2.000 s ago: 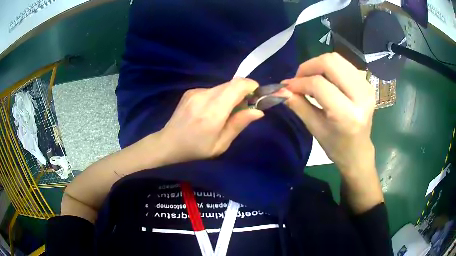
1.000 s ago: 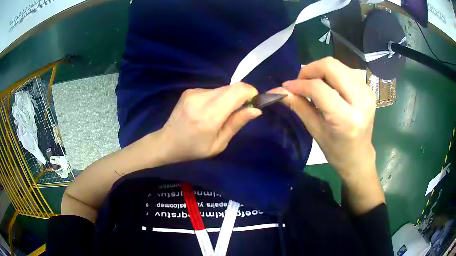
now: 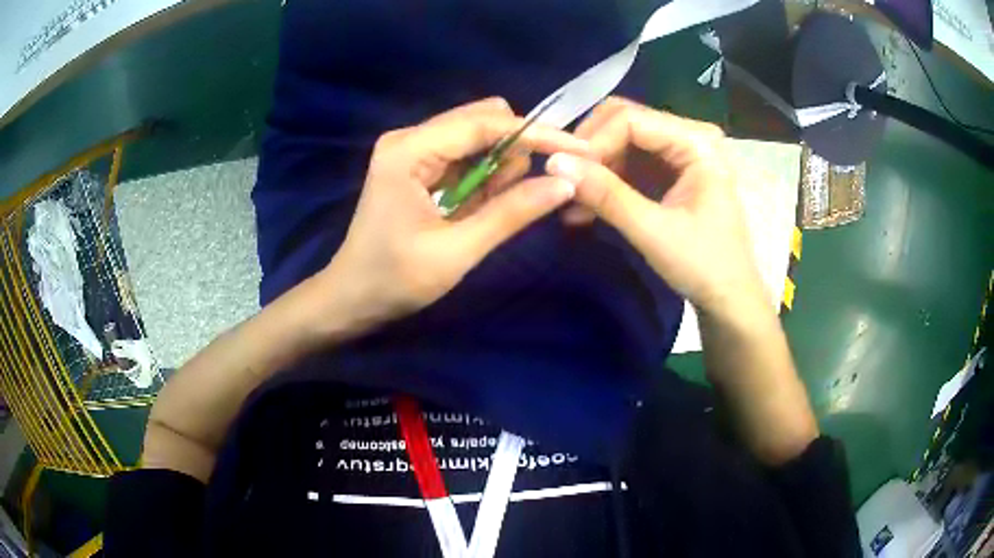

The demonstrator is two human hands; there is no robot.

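Observation:
My left hand [image 3: 420, 202] holds thread snips with a green handle [image 3: 469, 185] tucked between its fingers and palm, the dark blades pointing up and right. My right hand [image 3: 676, 202] is beside it, its thumb and index fingertips meeting my left fingertips. Anything pinched between them is too small to see. White tape [image 3: 605, 76] runs from the upper right down behind my hands; its lower end is hidden. Navy cloth [image 3: 371, 76] covers my lap beneath both hands.
A yellow wire rack [image 3: 44, 381] with white scraps stands at the left beside a pale mat [image 3: 191, 262]. A dark disc [image 3: 839, 87] and bar with white strips are at the upper right. White table edges [image 3: 55, 44] show in the upper corners.
Both hands have moved up and my right hand has moved left. The snips' blades have swung from between the fingertips to point up, and the green handle now shows. The fingertips have come together.

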